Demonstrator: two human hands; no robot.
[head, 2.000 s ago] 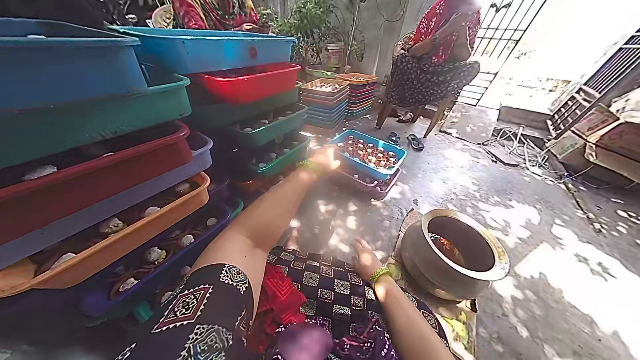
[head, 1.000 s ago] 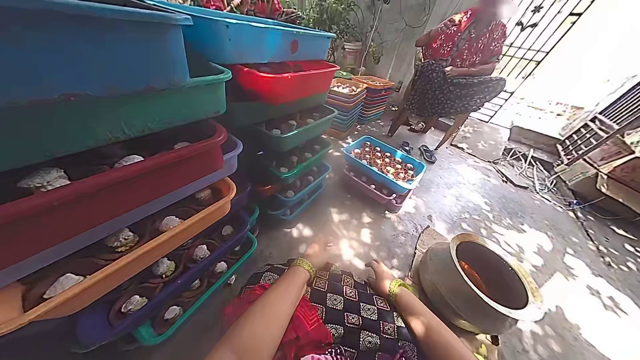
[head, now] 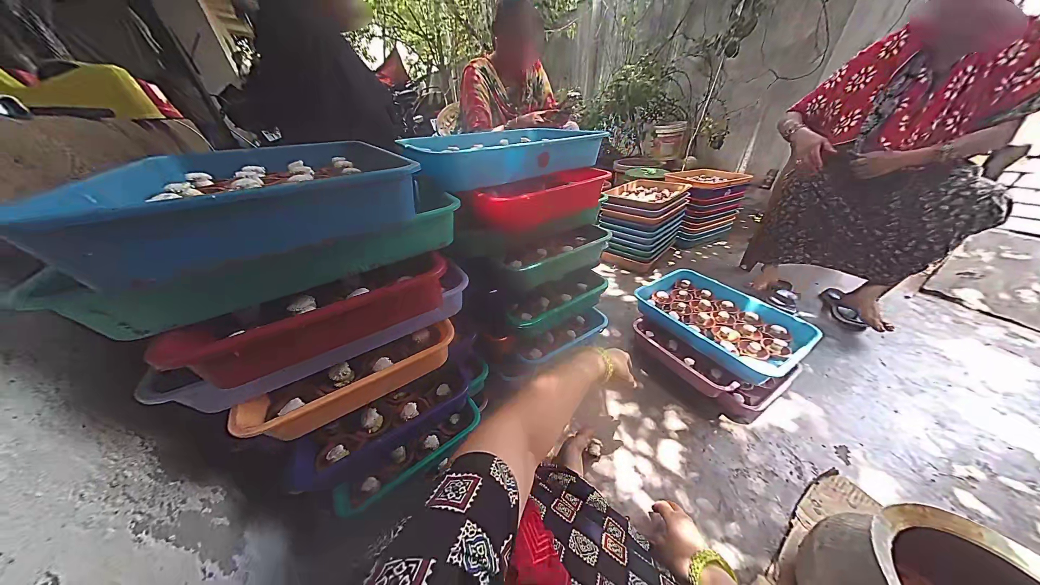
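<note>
My left hand (head: 619, 368) reaches out over the floor, just left of a blue plastic tray (head: 768, 366) filled with small brown cups with white tops. Its fingers are partly hidden, and no held object shows. The blue tray rests on mauve trays (head: 678, 363). My right hand (head: 676, 532) is low, beside the knee in patterned cloth, with fingers apart and nothing in it. A small white-topped piece (head: 595, 448) lies by my foot. At the lower right stands a round metal pot (head: 845, 552), its inside dark reddish.
Tall stacks of coloured trays, headed by a blue tray (head: 284, 211) and a light blue tray (head: 504, 162), rise at the left. Smaller tray stacks (head: 646, 223) stand behind. A person (head: 877, 179) sits at the right, sandals (head: 845, 313) nearby; other people are behind the stacks.
My left hand has left my lap and extended forward toward the trays. My right hand stays low by the knee. The view has turned left, showing more of the stacks.
</note>
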